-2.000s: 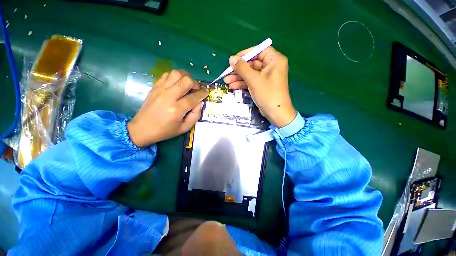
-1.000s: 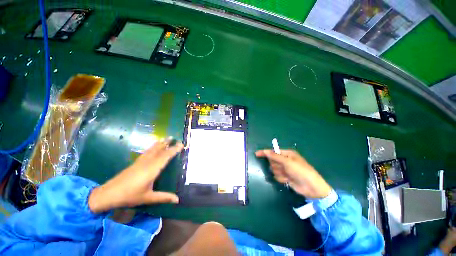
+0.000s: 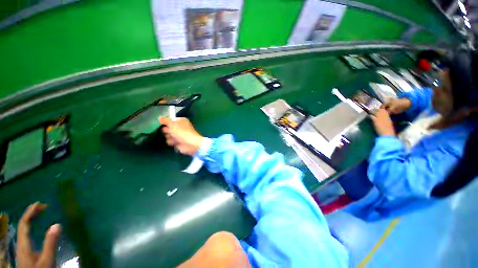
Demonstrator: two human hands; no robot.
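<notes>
A tablet unit (image 3: 140, 123) with a dark frame lies or is held a little tilted near the partition, blurred. My right hand (image 3: 181, 135) is at its right edge, with the white tweezers (image 3: 172, 112) sticking up from the fingers. Whether the fingers also grip the tablet cannot be told. My left hand (image 3: 37, 243) is at the lower left, blurred and cut off by the frame's edge, fingers apart and empty.
Other tablets lie at the far left (image 3: 23, 156) and back middle (image 3: 250, 85). A small white piece (image 3: 172, 192) lies on the green bench (image 3: 209, 172). At right, a person in a blue smock works over a flat grey plate (image 3: 338, 120) and another open tablet (image 3: 293, 119).
The view has swung right. The tablet that was between my hands is now by the partition at my right hand. My right arm has reached forward, and my left hand is away from the tablet.
</notes>
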